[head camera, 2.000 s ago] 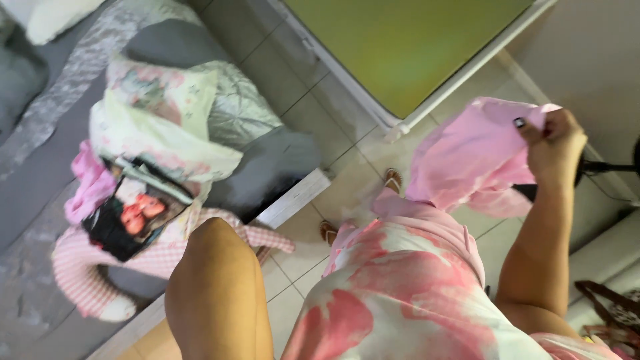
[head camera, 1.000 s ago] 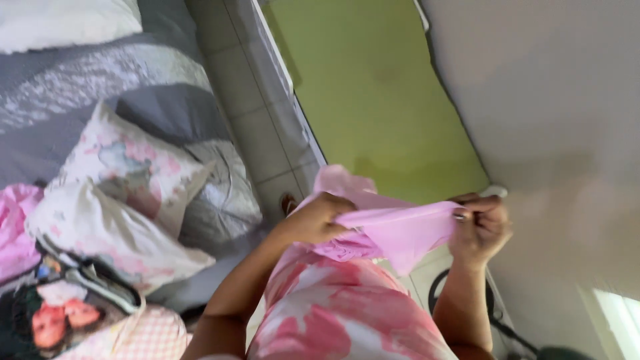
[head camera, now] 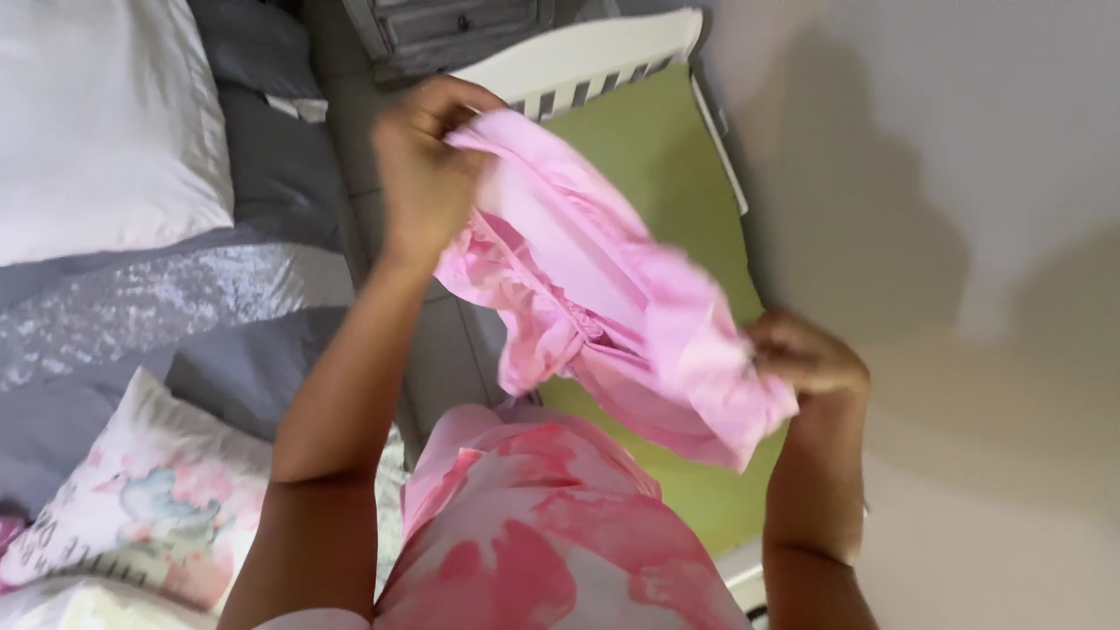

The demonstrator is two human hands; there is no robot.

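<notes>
A pink fitted sheet or similar cloth with a gathered edge [head camera: 612, 289] is stretched between my two hands, held up in the air. My left hand [head camera: 433, 157] grips its upper left end, blurred by motion. On the lower right, my right hand [head camera: 805, 354] grips the other end, with its fingertips partly hidden by the cloth. Behind and below the cloth lies a green crib mattress [head camera: 700, 184] in a white crib frame [head camera: 586, 57] with a slatted headboard.
Left of me is a large bed with grey bedding [head camera: 262, 175], a white pillow [head camera: 105, 122], a silvery sequined band [head camera: 175, 302] and a printed cushion [head camera: 166, 499]. A grey wooden drawer unit [head camera: 455, 26] stands beyond the crib. A wall [head camera: 989, 367] runs along the right.
Both hands have raised and spread the pink cloth. Two seconds ago only my right hand held it; one second ago both did, closer to my body. The view has shifted toward the crib's headboard.
</notes>
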